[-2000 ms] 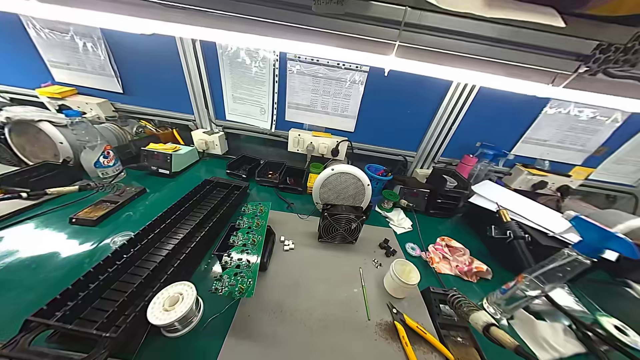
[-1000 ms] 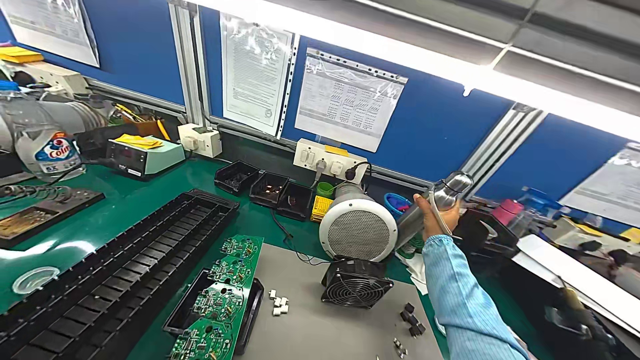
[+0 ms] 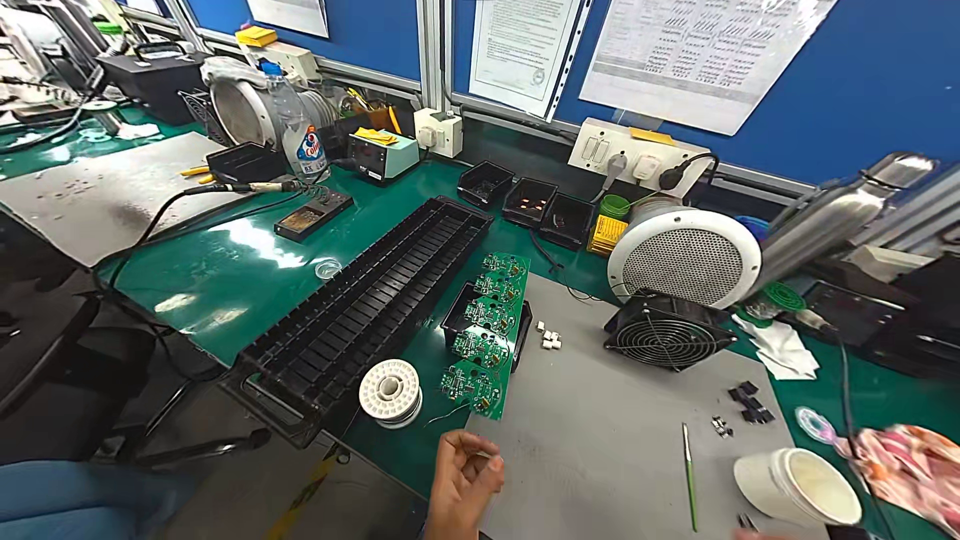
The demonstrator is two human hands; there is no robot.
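Observation:
My left hand (image 3: pixel 465 484) is at the bottom centre, palm up with fingers loosely curled, holding nothing visible. Just above it, a long green circuit board (image 3: pixel 487 337) lies across a black bin (image 3: pixel 520 337). A solder wire spool (image 3: pixel 390 391) stands to its left. Only a blurred bit of my right hand (image 3: pixel 754 534) shows at the bottom edge, near a white tub (image 3: pixel 799 487) and a green-handled brush (image 3: pixel 689 480); its grip is hidden. Small white connectors (image 3: pixel 550 336) and black parts (image 3: pixel 751 403) lie on the grey mat (image 3: pixel 600 420). A steel bottle (image 3: pixel 832 217) stands at the right.
A long slotted black rack (image 3: pixel 367 307) lies left of the board. Behind are black parts bins (image 3: pixel 529 201), a round perforated grille (image 3: pixel 684 257) and a black fan (image 3: pixel 669 334). A soldering iron (image 3: pixel 240 187) rests at the left, its cable hanging past the table edge. A cloth (image 3: pixel 915 472) lies right.
One second ago a hand held the steel bottle beside the round grille; it has let go. My left hand has come into view at the bottom. The view has turned left and down.

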